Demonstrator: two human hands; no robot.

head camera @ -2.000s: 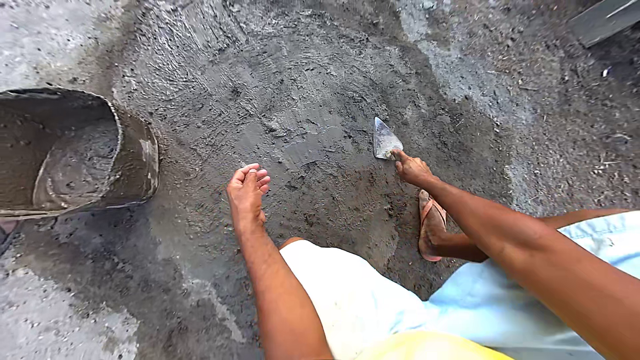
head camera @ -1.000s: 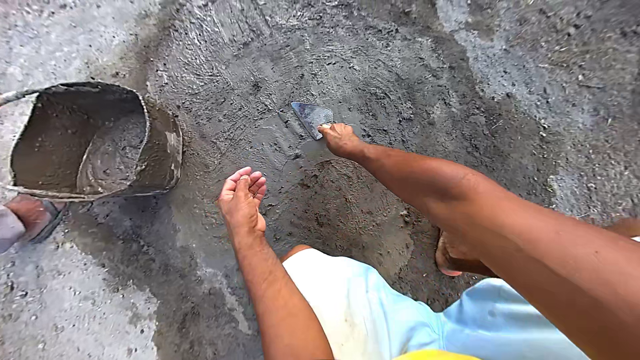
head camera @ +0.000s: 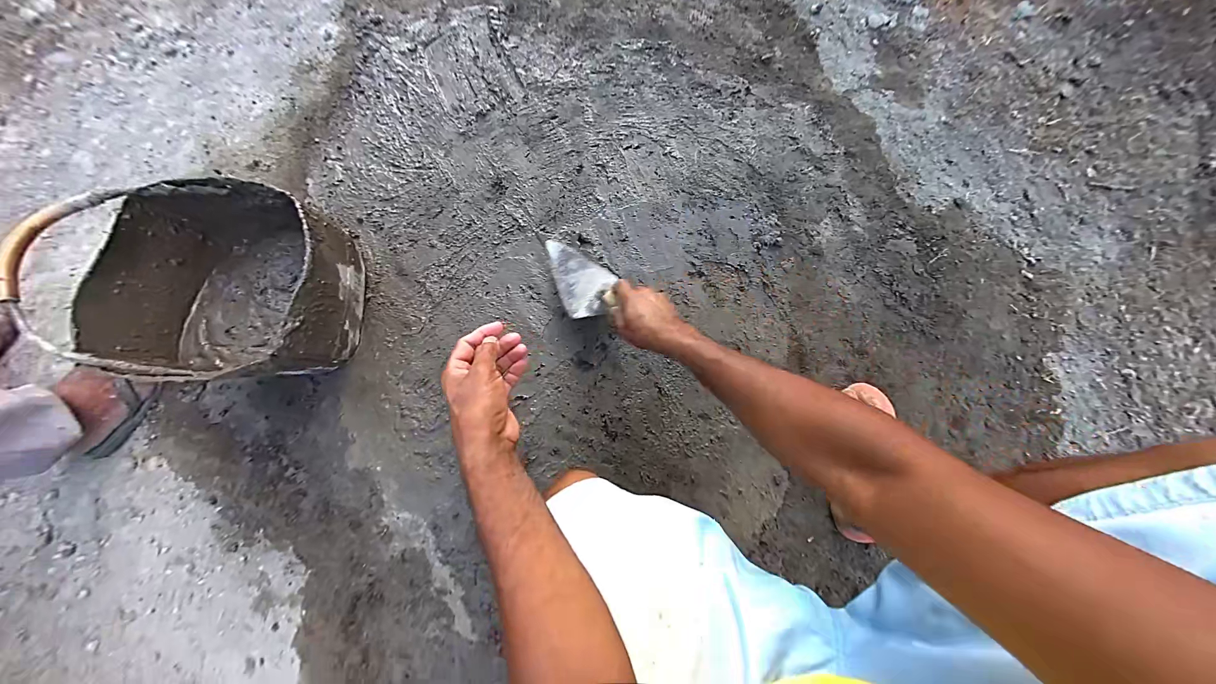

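Note:
My right hand (head camera: 648,315) is closed round the handle of a pointed trowel (head camera: 579,277), whose grey, smeared blade points up and left over the wet mortar (head camera: 655,152) spread on the ground. To the left of the trowel, my left hand (head camera: 486,380) is held with its fingers curled and the thumb near the fingertips; nothing shows in it. A mortar-coated bucket (head camera: 332,294) with a curved handle stands farther left, some wet mortar (head camera: 249,299) inside it.
Another person's foot (head camera: 95,404) is beside the bucket, at the left edge. My own foot (head camera: 869,399) is partly hidden under my right forearm. Rough, gravelly ground (head camera: 1130,190) lies on the right, and paler ground (head camera: 142,579) at the lower left.
The trowel in my right hand has moved left across the mortar from its place two seconds ago. The other person's foot has come into view by the bucket.

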